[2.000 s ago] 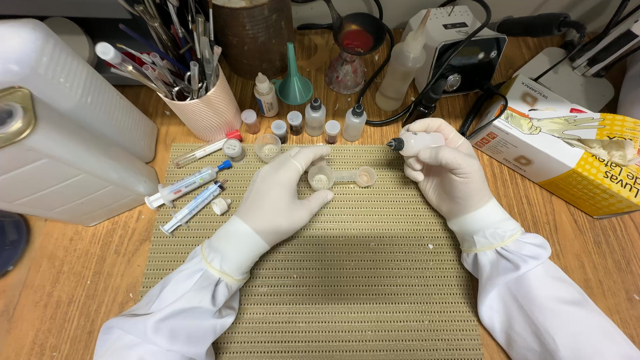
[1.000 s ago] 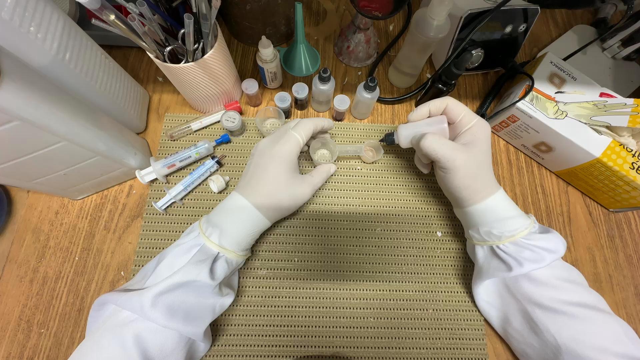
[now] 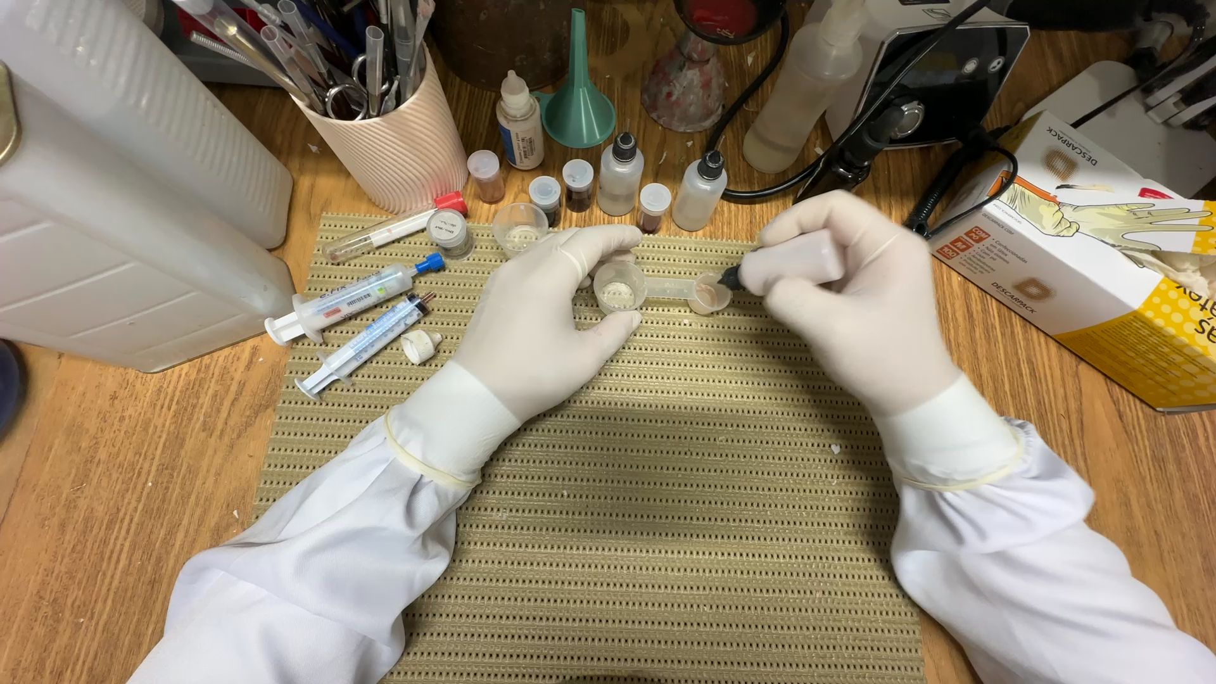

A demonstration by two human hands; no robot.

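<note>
My gloved left hand point(image 3: 551, 318) curls its thumb and fingers around the larger cup of a clear plastic double-ended measuring scoop point(image 3: 622, 288) on the woven mat point(image 3: 608, 513). The scoop's smaller cup point(image 3: 709, 294) lies to the right, with a little pinkish material inside. In my gloved right hand point(image 3: 845, 285) is a translucent dropper bottle point(image 3: 790, 264), tilted so that its dark tip meets or hangs just over the small cup's rim. A small clear cup point(image 3: 520, 228) stands behind my left hand. Two syringes point(image 3: 353, 296) point(image 3: 363, 346) and a white cap point(image 3: 420, 346) lie left of it.
Behind the hands stand small lidded jars point(image 3: 578, 184), dropper bottles point(image 3: 620, 175), a green funnel point(image 3: 578, 104) and a ribbed cup of tools point(image 3: 389, 142). A large white jug point(image 3: 142, 209) is at left, a glove box point(image 3: 1092, 275) at right. A black cable point(image 3: 760, 104) runs behind.
My right hand has brought the dropper bottle left and down to the scoop's small cup. My left hand stays around the larger cup. The view has shifted slightly.
</note>
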